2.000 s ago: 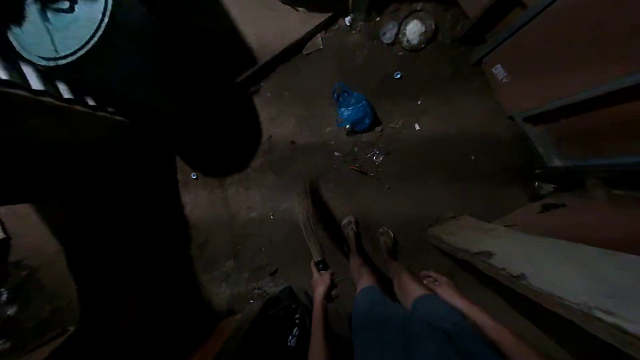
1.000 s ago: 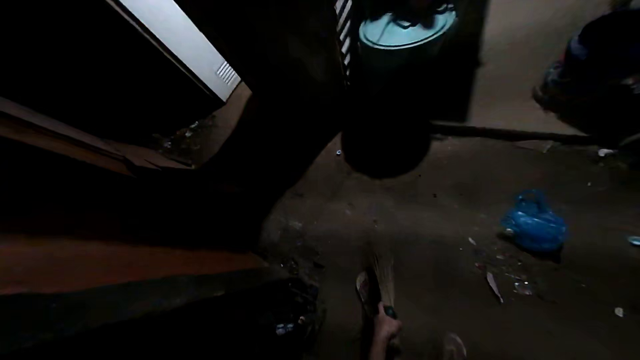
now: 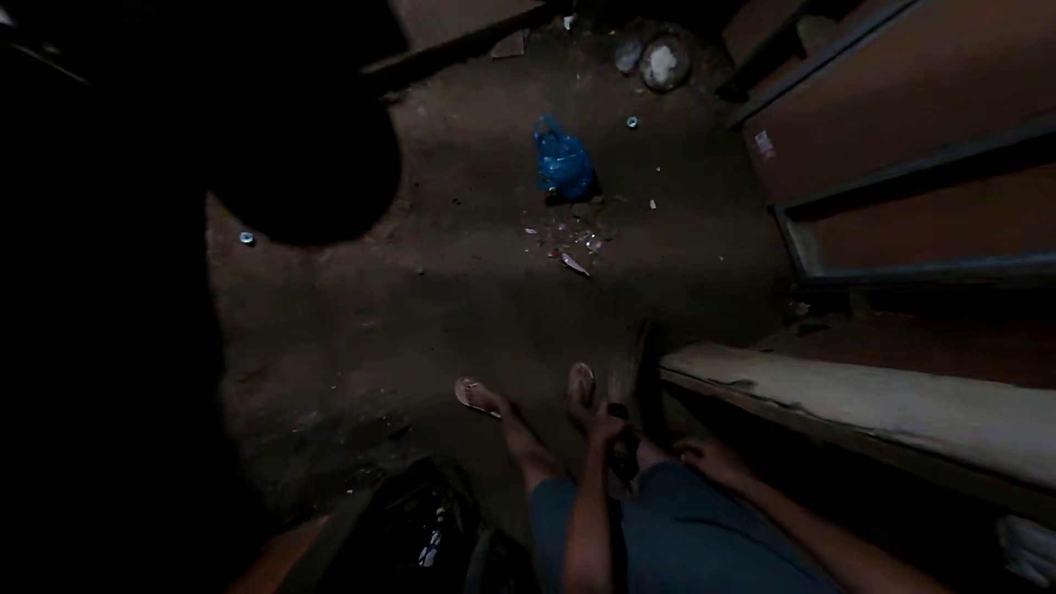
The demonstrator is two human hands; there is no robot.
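Observation:
My left hand [image 3: 609, 427] is closed around the dark handle of a hand broom [image 3: 624, 375], in front of my knees. The pale bristles point away from me and look blurred beside my sandalled foot. My right hand [image 3: 701, 455] rests by my right knee with its fingers partly curled; nothing can be made out in it. Farther ahead, small litter [image 3: 577, 243] lies scattered on the dirt floor, just this side of a blue plastic bag [image 3: 564, 162].
A pale, worn ledge [image 3: 866, 408] runs along the right, below brown panels [image 3: 916, 99]. A black plastic bag [image 3: 421, 528] stands near my left leg. A round dish [image 3: 663, 63] with something white lies far ahead. Deep shadow covers the left side.
The view swung left a second ago and is back. Compared with two seconds ago, the broom and my left hand have moved right, close to my right hand, and my feet are farther apart.

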